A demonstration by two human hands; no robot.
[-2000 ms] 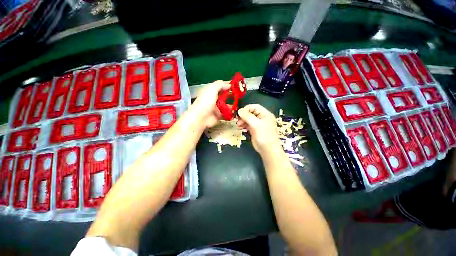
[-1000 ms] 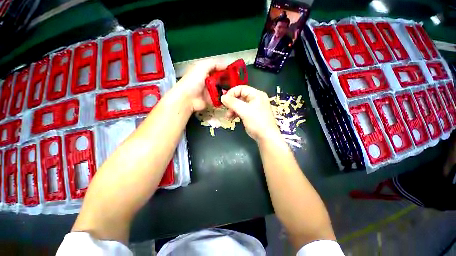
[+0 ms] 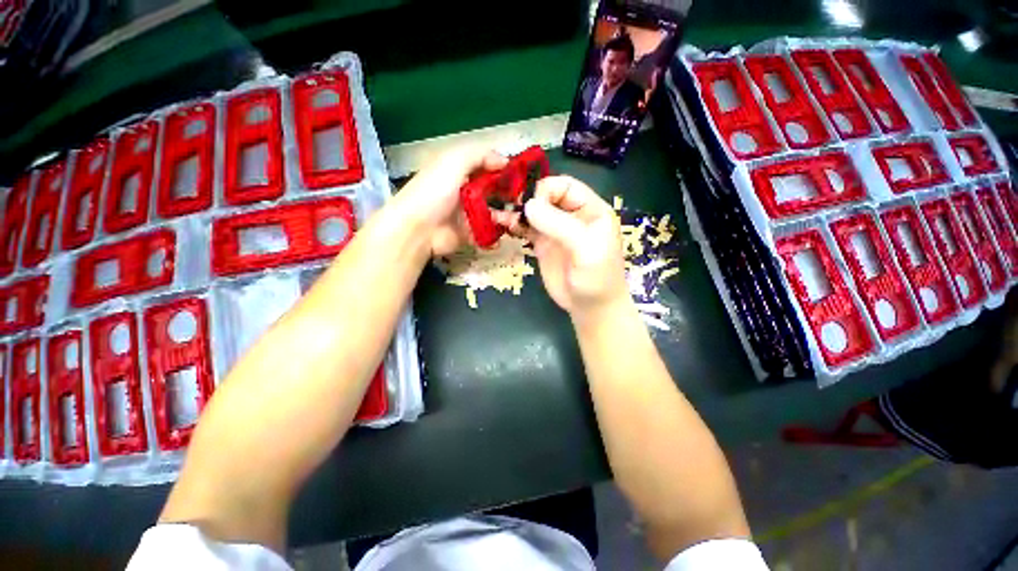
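Observation:
A red plastic housing (image 3: 480, 209) is held up above the dark green bench, tilted, with its window facing partly towards me. My left hand (image 3: 443, 201) grips it from the left side. My right hand (image 3: 575, 234) is at the housing's right side with thumb and fingertips pinched together by its edge. Whether a small piece is between those fingertips cannot be made out. A heap of small cream pieces (image 3: 491, 274) lies on the bench below the housing. Looser whitish strips (image 3: 653, 279) lie just right of it, partly behind my right hand.
A tray of red housings (image 3: 251, 301) lies at the left, with one pocket near its right side bare. A stack of trays with black layered edges (image 3: 737, 262) stands at the right, housings on top. A black phone (image 3: 617, 89) is propped beyond the heaps. A pale strip (image 3: 447, 139) crosses behind.
The view first shifted, so the trays and phone sit higher in the picture. The housing has been turned in my left hand. My right hand's fingertips have moved slightly up and right along it.

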